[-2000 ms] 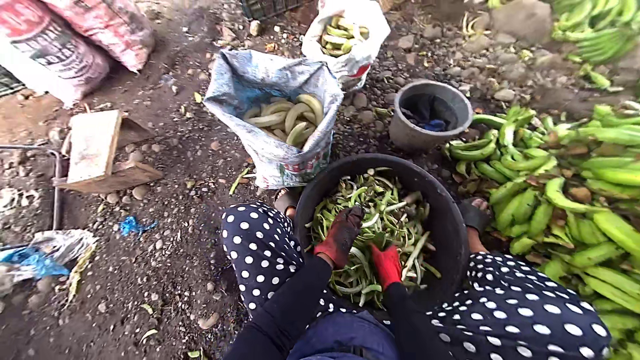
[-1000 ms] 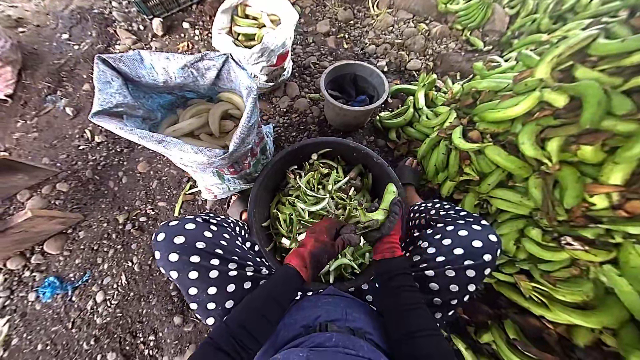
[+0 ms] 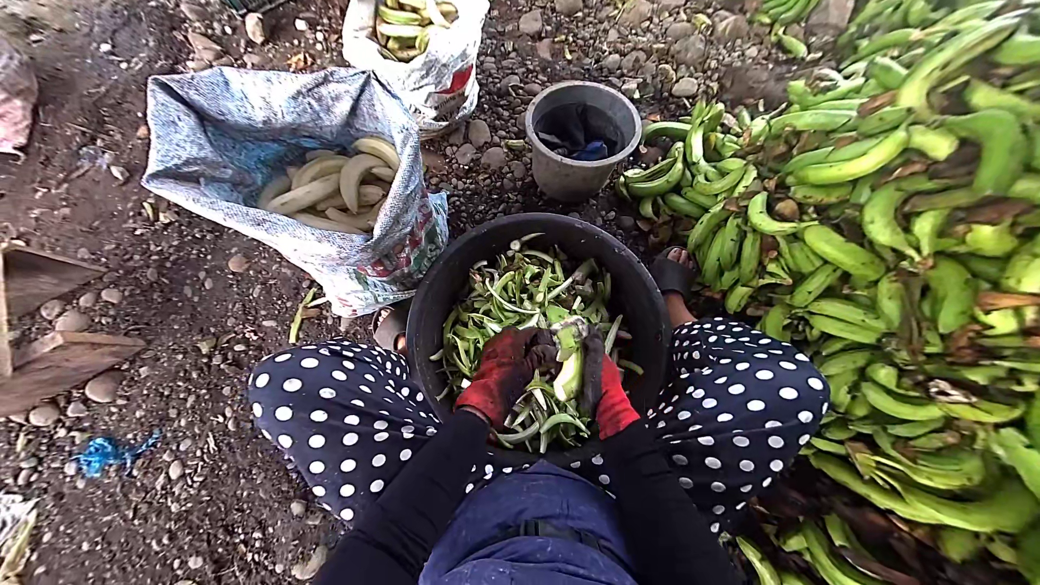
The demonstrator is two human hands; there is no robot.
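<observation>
Both hands wear red and dark work gloves over a round black basin (image 3: 660,325) of green peel strips (image 3: 504,284). My right hand (image 3: 605,382) grips a green plantain (image 3: 569,370), partly pale where its peel is off. Close against the plantain's left side is my left hand (image 3: 508,370), its fingers curled; whether it holds a tool is hidden. Beyond the basin at the left, a woven sack (image 3: 284,106) contains peeled plantains (image 3: 333,191).
Many green plantains (image 3: 845,252) lie heaped along the right. A grey bucket (image 3: 569,175) with dark cloth stands past the basin, near a second white sack (image 3: 447,73). Wooden pieces (image 3: 65,366) and a blue plastic scrap (image 3: 106,455) lie on stony ground at left.
Two seconds ago both hands were down in the peels; by one second ago my right hand held a green plantain. It is now between both hands, with more pale flesh showing. The view has shifted right.
</observation>
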